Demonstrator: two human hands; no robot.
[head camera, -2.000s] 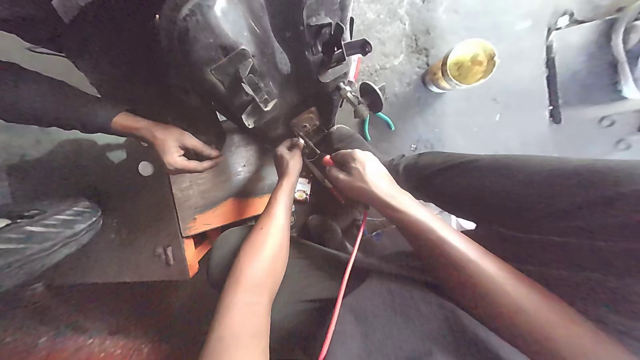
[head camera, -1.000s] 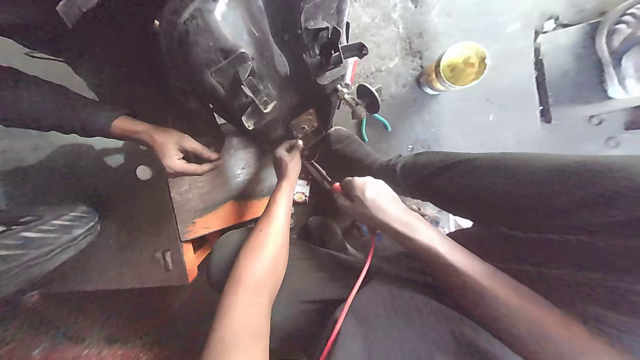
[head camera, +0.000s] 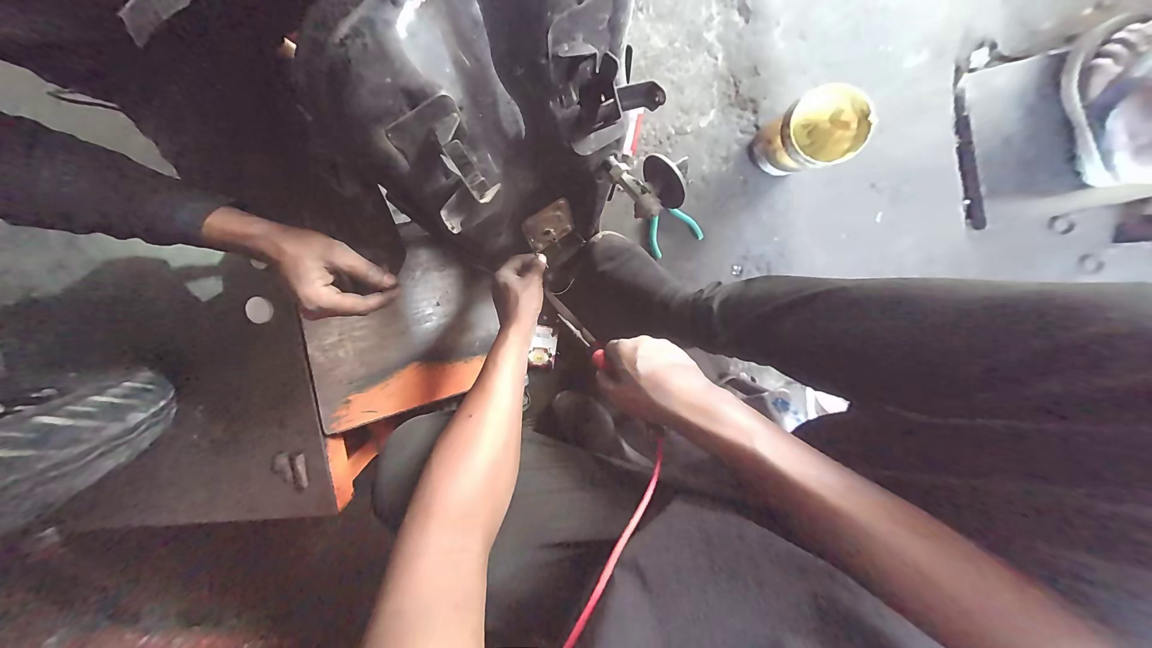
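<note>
My right hand (head camera: 643, 369) grips a red-handled tool whose thin dark metal part (head camera: 571, 321) points up and left toward my left hand; its exact kind is hard to tell. A red cable (head camera: 621, 549) hangs down from below that hand. My left hand (head camera: 520, 283) has its fingertips closed just under a rusty metal plate (head camera: 549, 225); a small pale spot shows at the fingertips, and whether it is a held part cannot be told. Above the plate is a black plastic motorcycle body part (head camera: 432, 81) with metal brackets (head camera: 468, 171).
Another person's hand (head camera: 337, 274) hovers over a worn platform with an orange edge (head camera: 414, 387) at left. Teal-handled pliers (head camera: 675, 232) and a round-ended metal part (head camera: 664, 180) are right of the plate. A tin with yellow contents (head camera: 828, 124) stands on the floor; a shoe (head camera: 85, 441) is far left.
My right hand has drawn back down and to the right from my left hand, showing more of the tool's metal part. My left hand and the other person's hand have stayed about in place.
</note>
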